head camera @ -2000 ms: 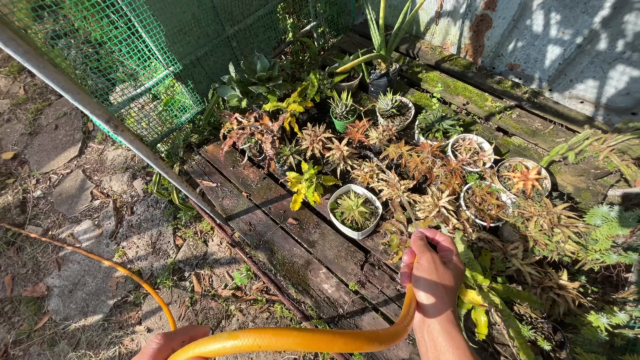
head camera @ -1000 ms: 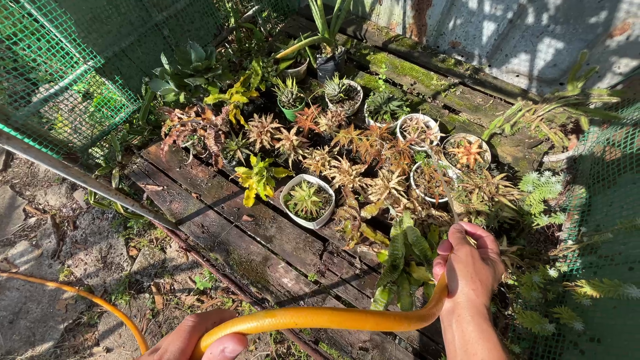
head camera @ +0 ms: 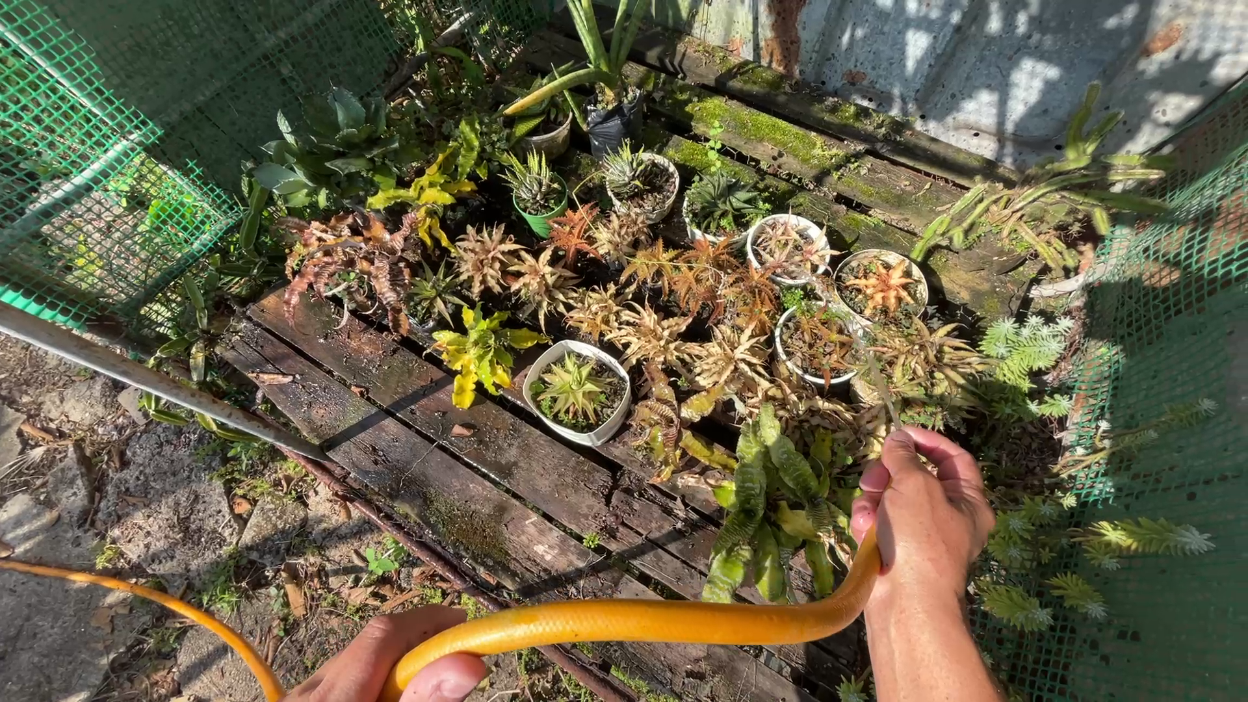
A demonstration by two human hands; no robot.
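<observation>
An orange garden hose [head camera: 634, 621] runs in a bend between my two hands. At the lower right my right hand [head camera: 926, 502] grips it close to its end, and a faint stream of water seems to leave above the fingers toward the potted plants. My left hand [head camera: 390, 663], at the bottom edge, wraps round the hose farther back. Beyond the right hand stand potted bromeliads, among them one with reddish leaves in a round pot [head camera: 880, 285]. A squarish white pot [head camera: 577, 393] with a green rosette plant sits up and left of the right hand.
A dark wooden slatted platform [head camera: 458, 439] carries the plants. Green mesh [head camera: 1160, 487] hangs at the right, with more at the upper left. A metal pole [head camera: 156, 375] crosses the left side above stony ground. Corrugated metal sheeting [head camera: 955, 78] stands behind.
The view has shifted right, so the pots lie farther left in it. More of my left hand now shows. Both hands keep hold of the hose.
</observation>
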